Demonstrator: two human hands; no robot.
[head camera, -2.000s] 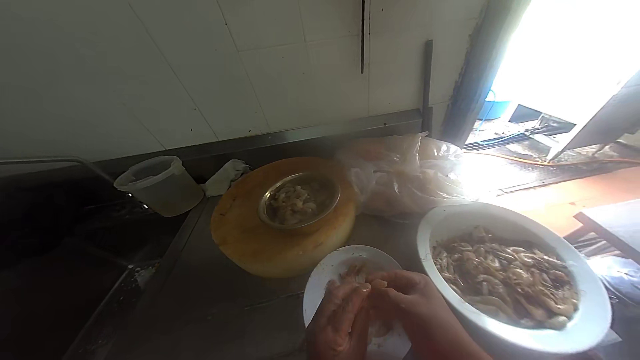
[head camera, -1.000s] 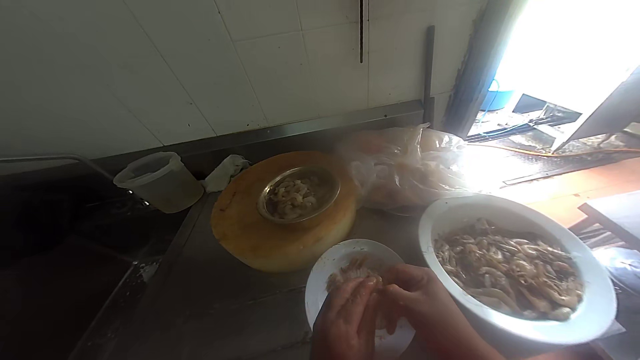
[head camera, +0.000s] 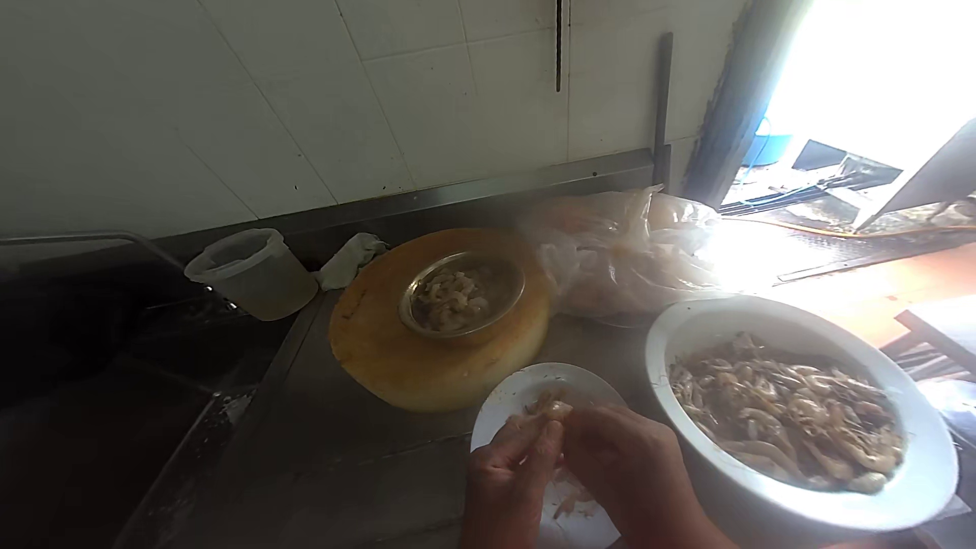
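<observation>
My left hand (head camera: 512, 465) and my right hand (head camera: 621, 450) meet over a white plate (head camera: 499, 404), their fingertips pinched around a shrimp (head camera: 559, 410). Bits of shell and shrimp heads (head camera: 573, 503) lie on the plate, partly hidden beneath the hands. To the right, a large white oval basin (head camera: 663, 358) holds a heap of unpeeled shrimp (head camera: 793, 412). Behind the plate stands a thick round chopping block (head camera: 389, 374), and on it a metal bowl (head camera: 518, 293) contains peeled shrimp (head camera: 451, 299).
Clear plastic bags (head camera: 625, 252) with contents lie against the wall, behind the basin. A translucent plastic tub (head camera: 259, 278) and a crumpled white cloth (head camera: 351, 259) are left of the block, beside a dark sink area. An open doorway shows bright ground at the right.
Both hands stay together over the plate, with their fingers shifted slightly around the shrimp. The bowl, block and basin remain in place.
</observation>
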